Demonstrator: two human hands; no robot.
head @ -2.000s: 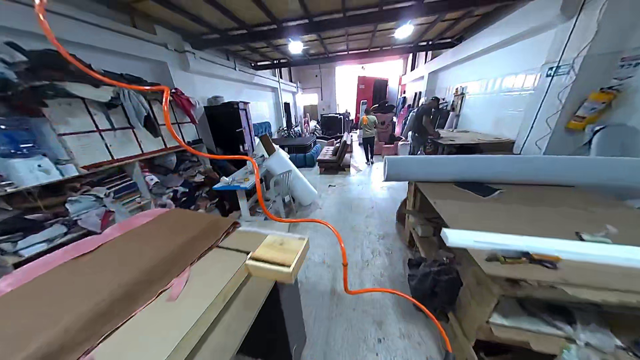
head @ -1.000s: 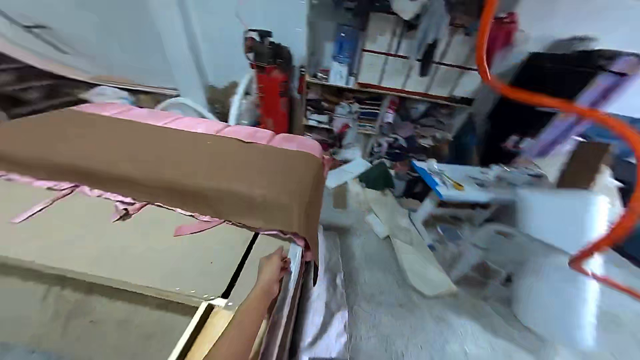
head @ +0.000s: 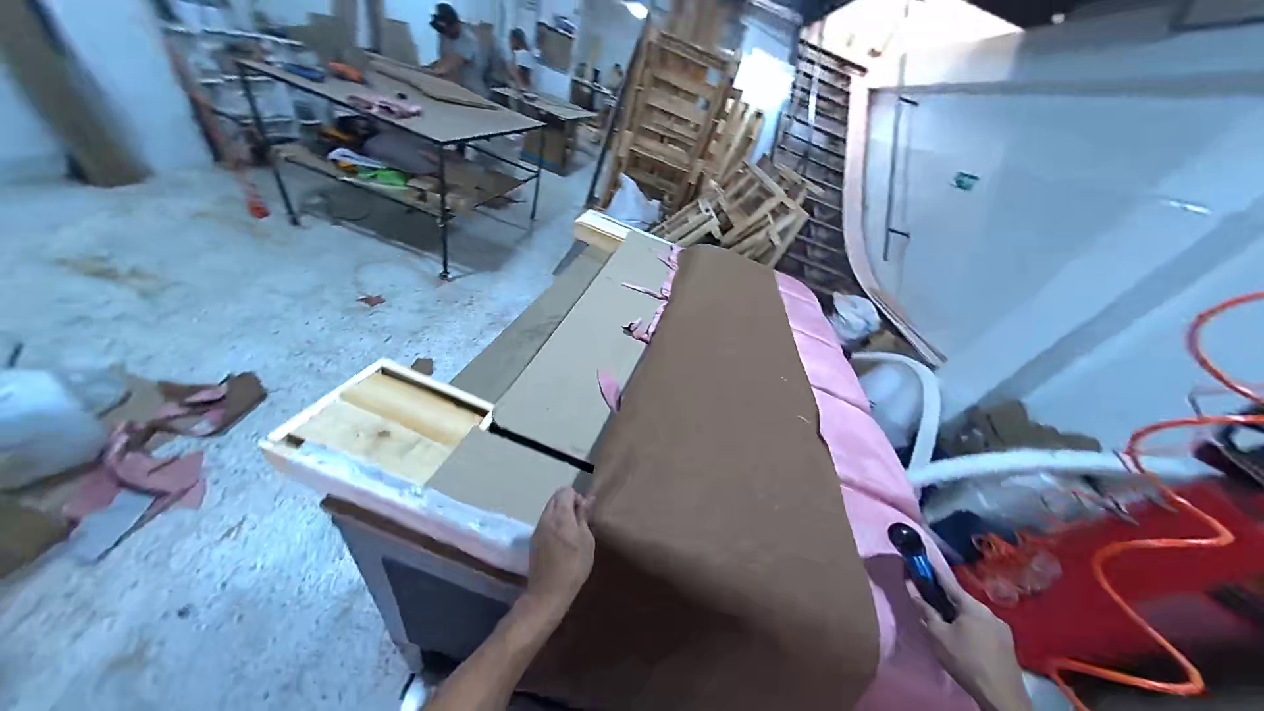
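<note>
A long furniture piece lies in front of me, with brown backing fabric [head: 731, 425] over its top and pink tufted upholstery [head: 854, 425] down its right side. My left hand [head: 563, 543] pinches the brown fabric's left edge at the near corner, beside the wooden frame box [head: 385, 425]. My right hand [head: 973, 632] holds a black and blue tool [head: 921, 571], perhaps a pneumatic stapler, over the pink side. Its far end is hidden by my hand. Pink fabric strips [head: 647, 321] stick out from the brown fabric's left edge over the grey-beige panel [head: 568, 365].
An orange coiled air hose [head: 1150, 553] hangs at the right, near a red object [head: 1096, 583]. Fabric scraps [head: 148, 464] lie on the floor at left. Beyond stand a metal-legged worktable [head: 444, 123], wooden frames [head: 681, 109] and people [head: 459, 49] at work.
The view has swung strongly round to the furniture piece. My left hand was at the fabric corner one second ago as well. My right hand with the tool now shows; it was out of view before.
</note>
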